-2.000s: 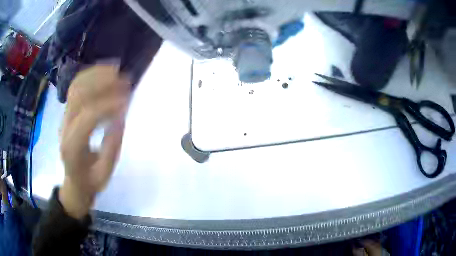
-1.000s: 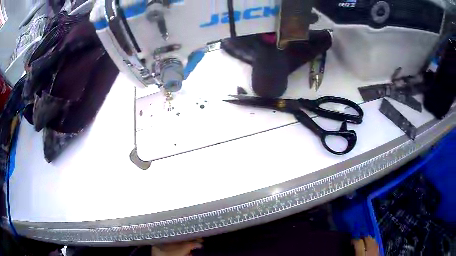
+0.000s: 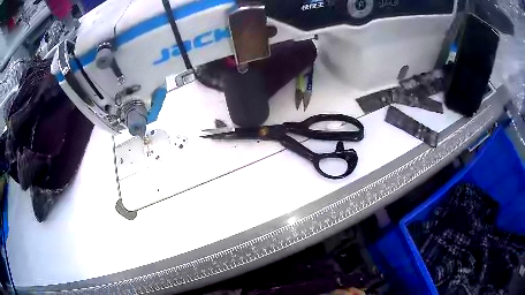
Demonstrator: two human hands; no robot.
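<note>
The white JACK sewing machine stands over the table, with its needle and presser foot above the bare plate area. Black fabric scissors lie slightly open right of the needle, tips pointing left. Dark purple lined garment panels are heaped at the left, one pointed end hanging forward on the table. A sliver of skin, likely my right hand, shows at the bottom edge, cut off; its grip is hidden. My left hand is out of the picture.
Small snips stand by a dark cloth piece at the machine base. Fabric scraps lie near a black phone leaning at right. A blue crate holding plaid fabric is below the scaled table edge.
The view has swung right, showing the phone and more of the crate. The hand over the table two seconds ago is gone. Of two hands at the bottom edge one second ago, one sliver remains.
</note>
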